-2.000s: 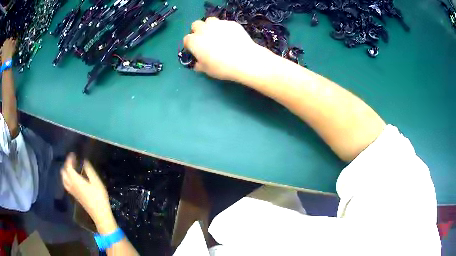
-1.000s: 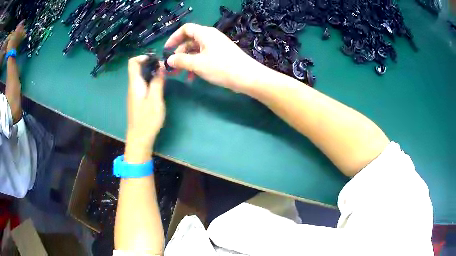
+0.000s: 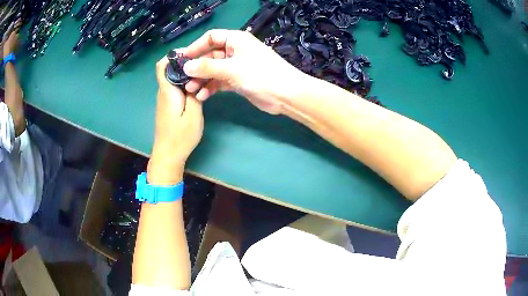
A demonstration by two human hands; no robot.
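Note:
My left hand point(image 3: 178, 118), with a bright blue band on the wrist, holds a small black part point(image 3: 177, 68) with a round, shiny rim above the green tabletop. My right hand point(image 3: 231, 63) meets it from the right, its thumb and fingers pressed on the same part. A bit of red shows between the fingertips. The fingers hide much of the part, so I cannot tell whether it is one piece or two joined pieces.
Slim black sticks point(image 3: 130, 26) lie heaped at the far left. Curved black pieces point(image 3: 312, 43) are heaped beyond my right forearm, with another heap point(image 3: 434, 29) farther right. Below the table edge stands an open carton point(image 3: 92, 217) of dark pieces. A neighbour's hand point(image 3: 11, 43) is at far left.
My left hand has come up from over the carton to the tabletop. My right hand has left the curved pieces and joined it. The stick that lay alone is gone from the table.

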